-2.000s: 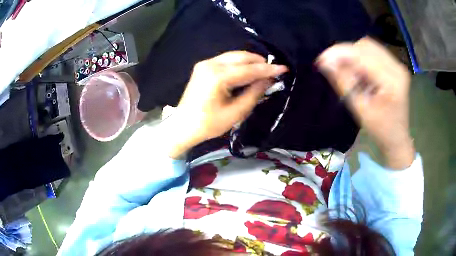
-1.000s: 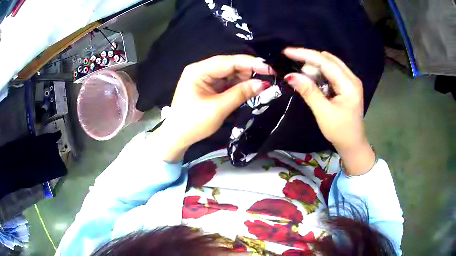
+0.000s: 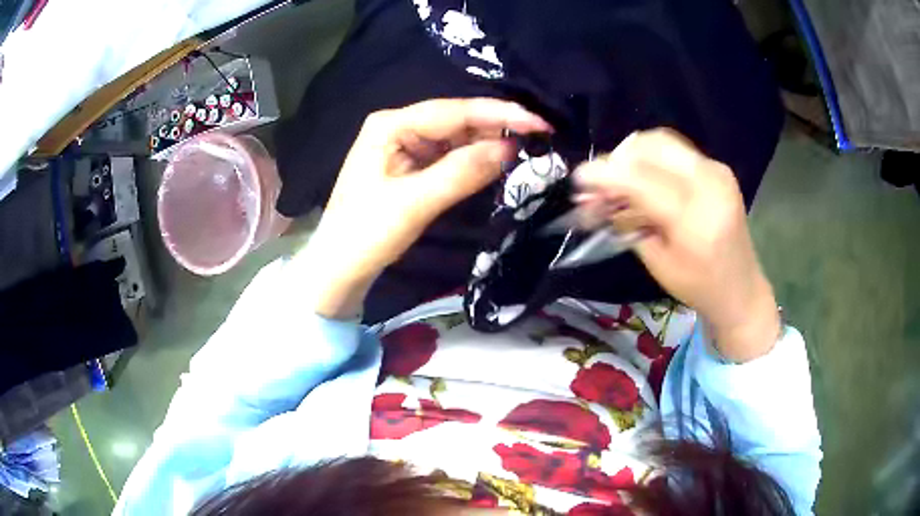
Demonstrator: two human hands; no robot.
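Observation:
A black garment [image 3: 646, 71] lies over my lap. A black strip with white flowers [image 3: 537, 179] runs along it and curls down to a loop near my waist. My left hand [image 3: 424, 166] pinches the black edge of the garment between thumb and forefinger, just above a white flower. My right hand [image 3: 671, 207] is blurred, at the right of the strip. Silvery blades, which look like thread snips [image 3: 597, 245], stick out of its palm to the left. Its fingertips are close to the strip; whether they touch it is unclear. No needle can be made out.
A pink translucent bin [image 3: 210, 205] stands on the floor at the left. Behind it is a grey tray of small bobbins [image 3: 207, 119]. A white-covered table [image 3: 91, 66] edges in at the upper left. A grey surface with a blue edge [image 3: 876, 76] is at the upper right.
My right hand has turned and moved slightly down and right from the left fingertips, and the blades now show below it. My left hand has shifted slightly up, still pinching the edge.

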